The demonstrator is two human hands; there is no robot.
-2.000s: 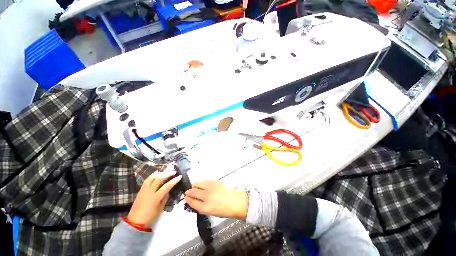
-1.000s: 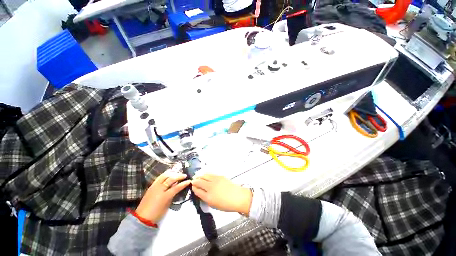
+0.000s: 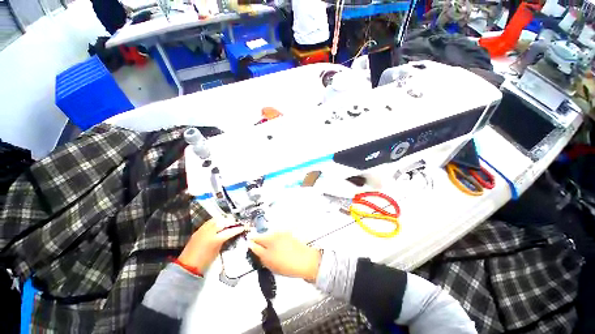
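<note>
The white sewing machine stands across the table, its needle area at the left end of the head. A narrow black strip runs from the needle area over the table's front edge. My right hand pinches the strip beside the presser foot. My left hand lies just left of the foot, fingertips on dark cloth at the needle; its exact hold is hidden. Plaid cloth is spread left of the machine. The fingertips of both hands are close together.
Red-and-yellow scissors lie below the machine arm. Orange-and-red scissors lie at the machine's right end by a blue cord. More plaid cloth hangs at lower right. A blue bin stands behind left. A seated person shows behind.
My view has tilted up, showing more background. My fingertips remain at the needle; less of the strip lies between my hands, and a metal plate edge shows below them.
</note>
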